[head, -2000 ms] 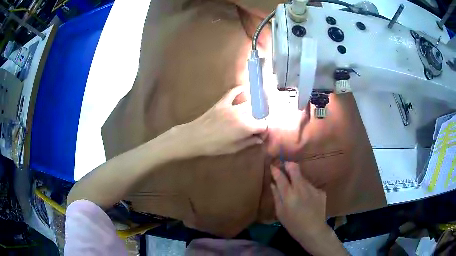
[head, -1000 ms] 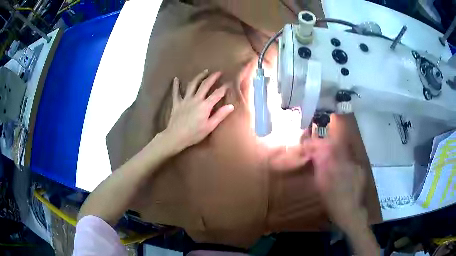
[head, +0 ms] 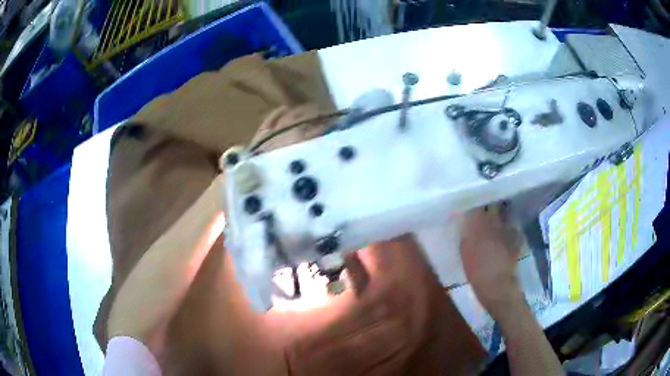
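The large brown garment piece (head: 169, 257) lies over the white table, around and under the head of the white sewing machine (head: 382, 176). The needle area (head: 297, 286) is brightly lit. My left forearm reaches up behind the machine head; a blurred skin-toned part of my left hand (head: 294, 123) seems to show beyond it, on the cloth, its fingers unclear. My right hand (head: 491, 253) is blurred and reaches under the machine arm at the right of the garment. Its fingertips are hidden, so whether it holds anything is unclear.
A printed sheet with yellow stripes (head: 606, 220) lies right of my right hand. Blue bins stand behind (head: 198, 62) and left (head: 44, 272) of the white table (head: 88, 220). A blue strip (head: 495, 338) shows beside my right wrist. A yellow rack (head: 136, 29) is at upper left.
The view has turned and shifted right. My left hand has gone from the cloth's middle to behind the machine head. My right hand has left the needle area and gone right, under the arm.
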